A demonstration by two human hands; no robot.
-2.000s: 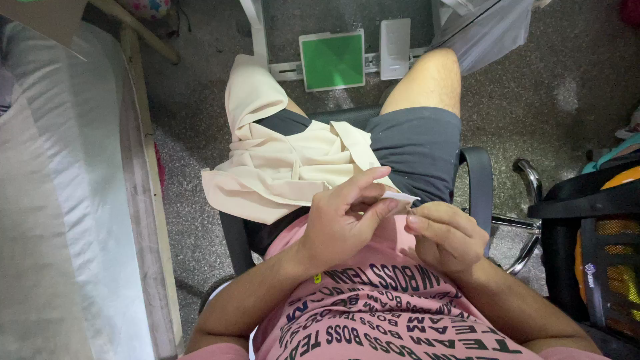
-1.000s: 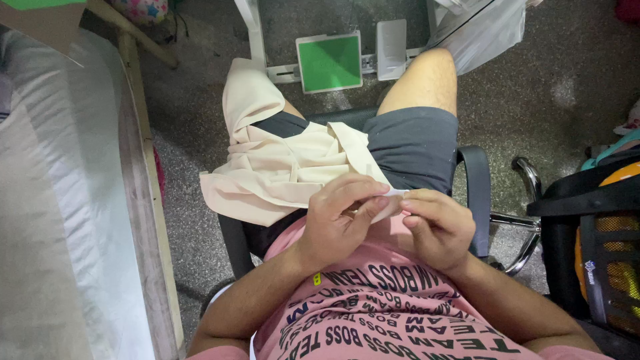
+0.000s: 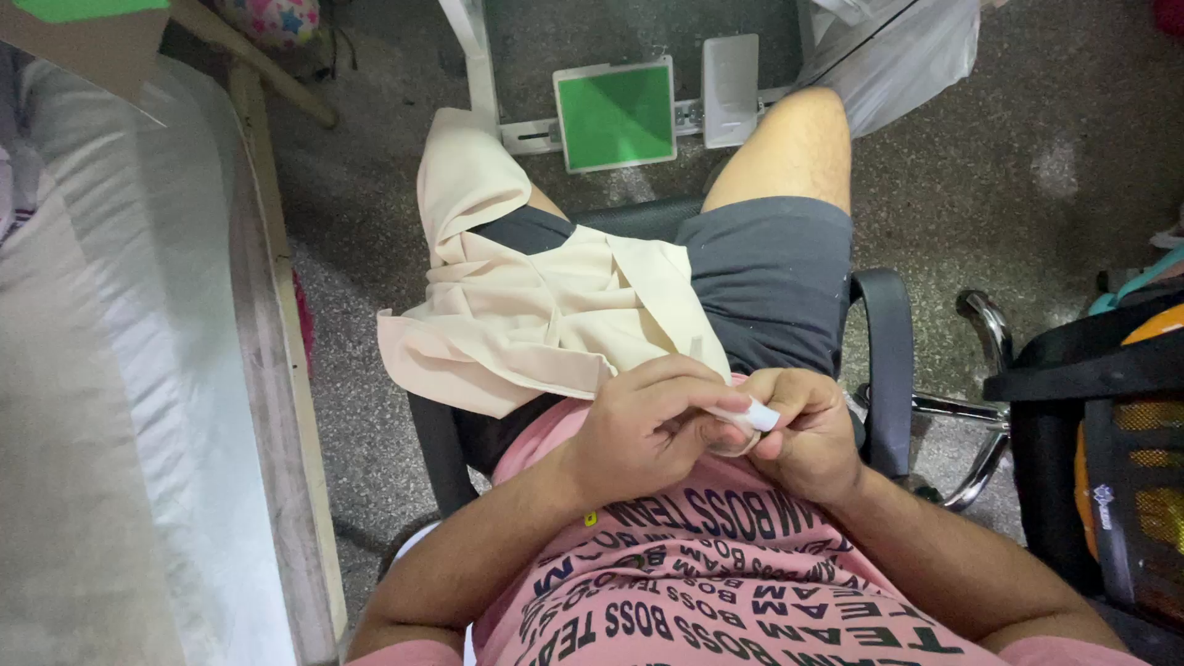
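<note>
Cream fabric [image 3: 555, 305] lies in loose folds over my lap and one knee, its near part reaching my hands. My left hand [image 3: 657, 421] pinches a small white piece, perhaps a fabric tag [image 3: 760, 415], between thumb and fingers at the near right edge of the cloth. Close against it, my right hand [image 3: 809, 430] has its thumb and fingertips at the other side of the same white piece. Whether a needle or thread is between the fingertips cannot be seen.
A black chair armrest [image 3: 883, 370] stands at my right, near another black chair [image 3: 1091, 388] with an orange item. A bed or padded surface [image 3: 120, 370] with a wooden edge runs along the left. Ahead are a metal frame [image 3: 536, 136], a green panel [image 3: 617, 116] and a plastic bag [image 3: 911, 69].
My hands have shifted slightly around the white piece, and more of it shows between them than one second ago. The cloth on my lap has stayed nearly the same.
</note>
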